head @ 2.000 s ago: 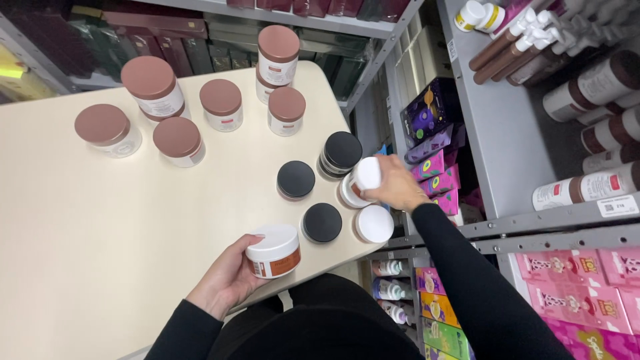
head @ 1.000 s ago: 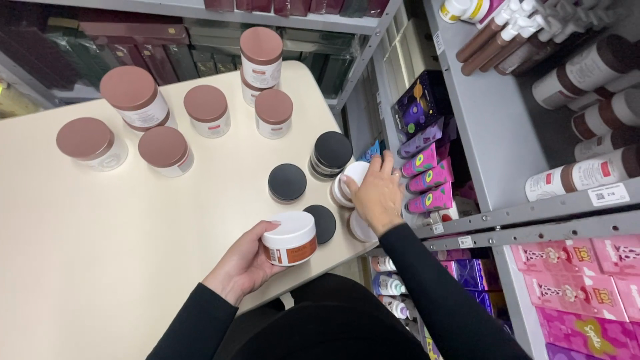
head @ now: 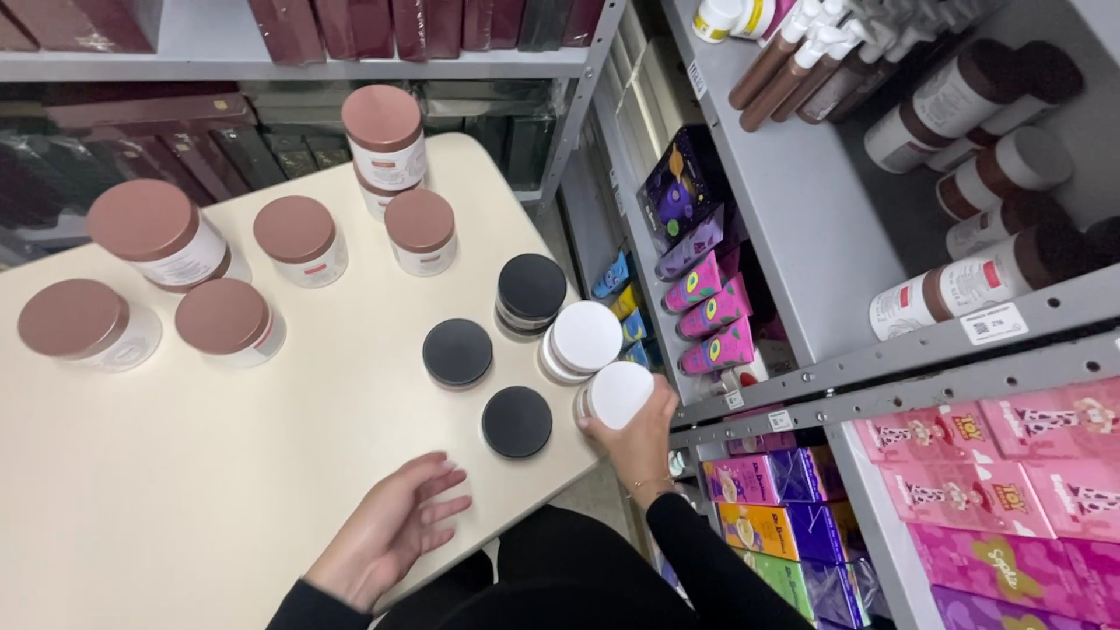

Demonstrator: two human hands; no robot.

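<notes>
My right hand [head: 637, 430] grips a white-lidded jar [head: 619, 395] at the table's right corner; another white jar lies under or beside it, hard to tell. Just behind, a second white-lidded jar [head: 586, 337] is stacked on another. Palm turned inward and fingers apart, my left hand [head: 404, 525] is empty over the table's front edge. Between the hands and the stack are black-lidded jars: one at the front [head: 516, 422], one to its left [head: 458, 352], and a stacked one [head: 531, 293] behind. Farther back are several brown-lidded jars, among them a tall stack [head: 383, 144] and a wide jar [head: 144, 223].
The cream tabletop [head: 367, 402] ends at a rounded right corner. A metal shelf [head: 831, 262] with bottles and tubes rises close on the right, pink boxes [head: 989, 490] below it. Behind the table, another shelf [head: 490, 66] holds dark red and green boxes.
The white jar with an orange label has left my left hand, which is now open. My right hand has moved from the rear white stack to the front white jar.
</notes>
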